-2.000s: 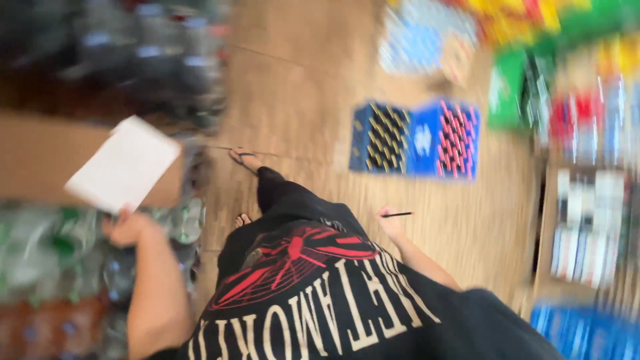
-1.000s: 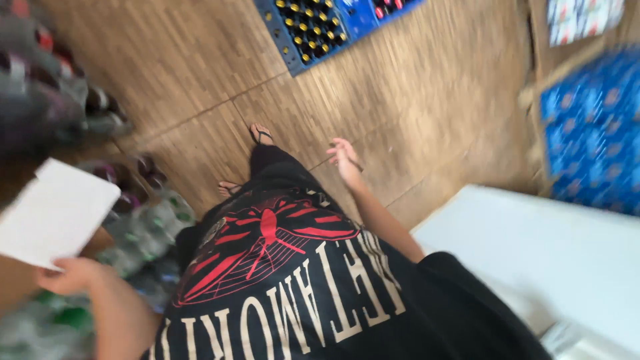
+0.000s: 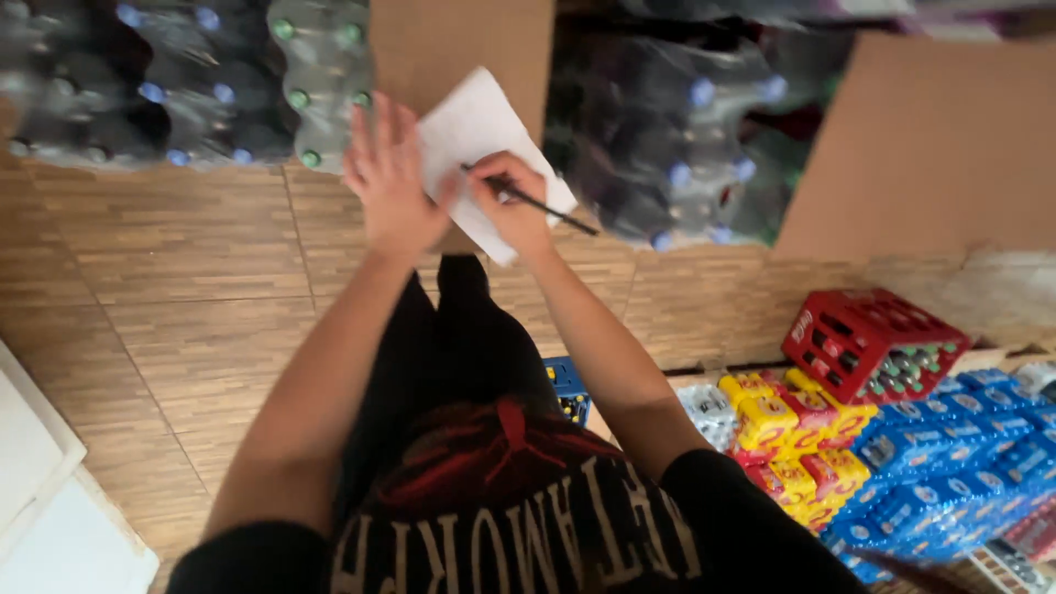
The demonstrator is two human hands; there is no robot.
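Observation:
A sheet of white paper (image 3: pixel 470 124) lies tilted on a brown cardboard surface (image 3: pixel 450 37) between shrink-wrapped bottle packs. My left hand (image 3: pixel 396 177), fingers spread, rests at the paper's left edge, its thumb over the sheet; it grips nothing. Held in my right hand (image 3: pixel 516 198) is a slim black pen (image 3: pixel 554 213), its tip at the middle of the paper and its rear end pointing down to the right. Blur hides whether the paper bears any marks.
Shrink-wrapped bottles with blue and green caps (image 3: pixel 190 87) stand left, and more bottle packs (image 3: pixel 685 140) right. A red bottle crate (image 3: pixel 866 346), yellow-red packs (image 3: pixel 792 421) and blue packs (image 3: pixel 932 495) fill the lower right. A blue crate (image 3: pixel 568 388) stands by my right forearm. A white surface (image 3: pixel 66 495) is lower left.
The paper, earlier held up in my left hand, now lies on cardboard with that hand flat beside it. My right hand has come over to the paper with the pen. The view has turned strongly.

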